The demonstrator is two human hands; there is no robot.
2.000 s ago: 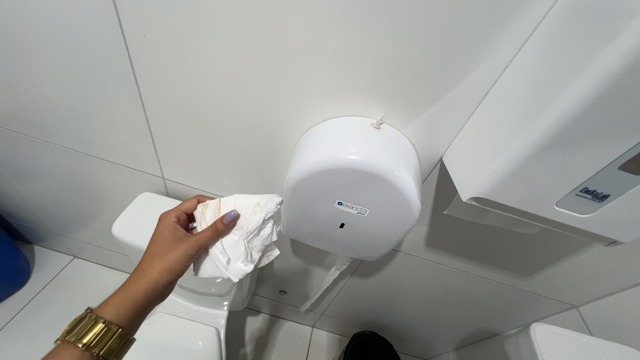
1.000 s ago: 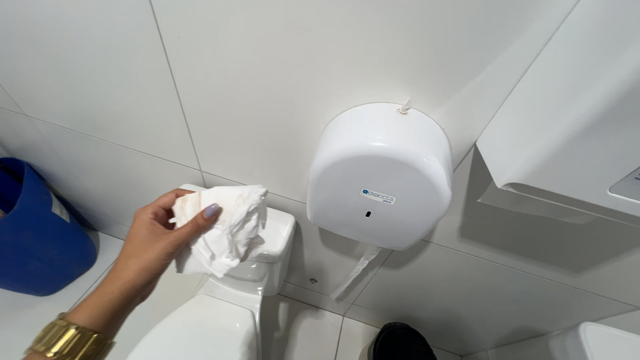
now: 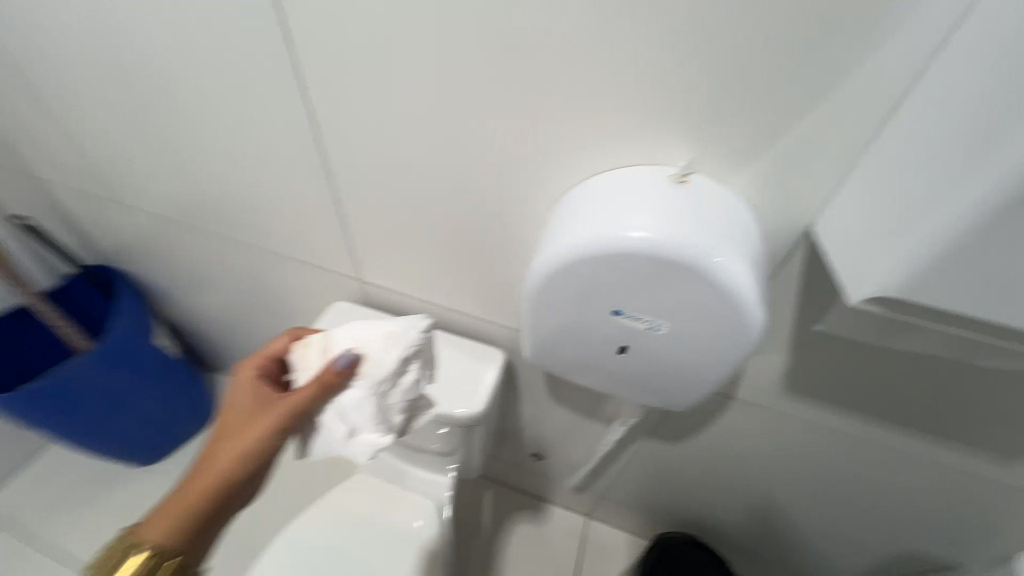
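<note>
My left hand [image 3: 276,392], with a gold bracelet or watch band [image 3: 140,556] at the wrist, grips a crumpled wad of white paper [image 3: 372,384] between thumb and fingers. Behind and below the wad is a white toilet [image 3: 472,372] with its lid [image 3: 360,532] down. Right of the hand, a round white toilet paper dispenser [image 3: 648,320] is fixed to the wall, and a strip of paper [image 3: 608,448] hangs from its underside. My right hand is not in view.
At the left stands a blue bucket or bin [image 3: 136,384] with handles or sticks in it. A white wall dispenser [image 3: 936,184] juts out at the upper right. A black rounded object [image 3: 684,556] is at the bottom edge, on the tiled floor.
The view has swung left, bringing more of the blue bucket or bin into sight. My left hand keeps its hold on the crumpled paper.
</note>
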